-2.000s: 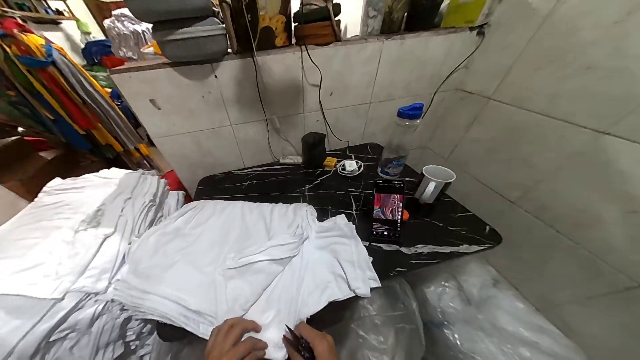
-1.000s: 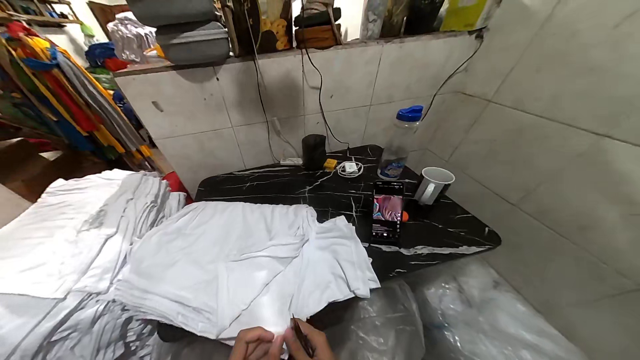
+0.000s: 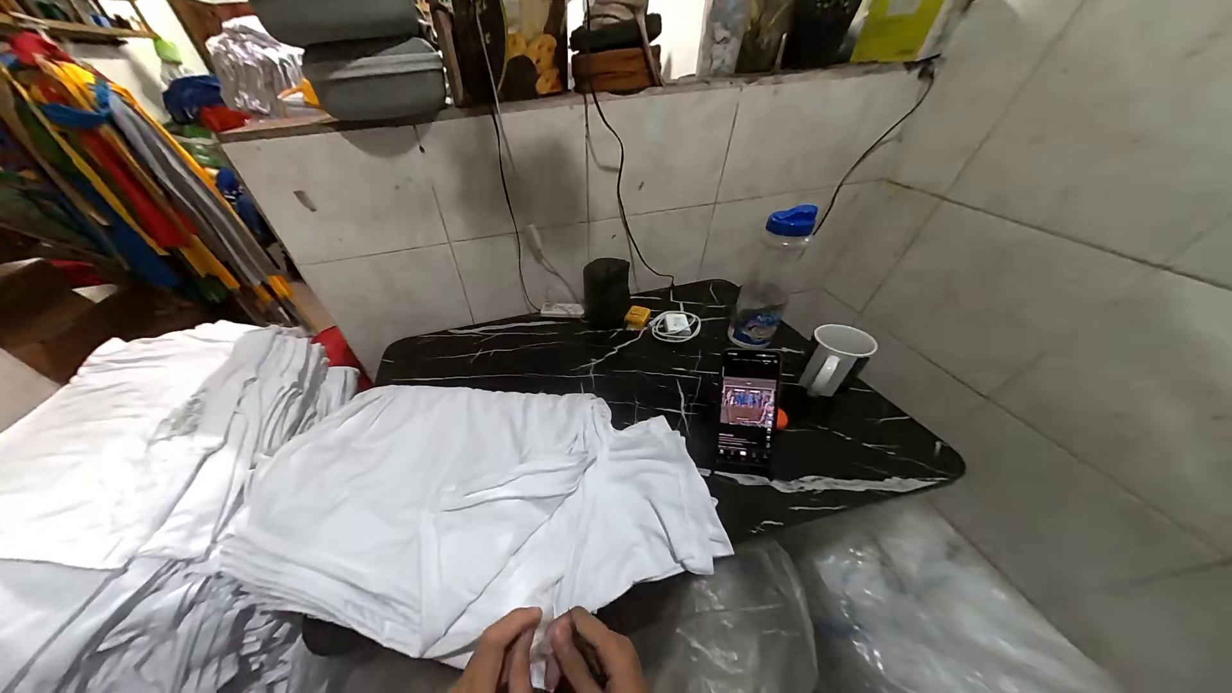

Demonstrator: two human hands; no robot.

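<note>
My left hand (image 3: pixel 505 654) pinches the lower edge of a white cloth garment (image 3: pixel 510 500) at the bottom of the view. Close beside it, my right hand (image 3: pixel 595 654) also has its fingertips on the cloth; whether it holds a tool too is hidden. The garment lies on a stack of similar white garments at the near side of a black marble-patterned table (image 3: pixel 866 452). A larger pile of white garments (image 3: pixel 115 443) stands at the left.
A smartphone (image 3: pixel 749 409) with a lit screen stands upright, with a white mug (image 3: pixel 837 358), a clear bottle with a blue lid (image 3: pixel 770 279) and a coiled white cable (image 3: pixel 676 325) behind it. Clear plastic bags (image 3: pixel 895 597) lie below the table's right edge. Tiled walls enclose the back and right.
Both hands have drawn close together at the garment's edge. The dark-bladed tool seen in my right hand earlier no longer shows. The picture on the phone's screen has changed.
</note>
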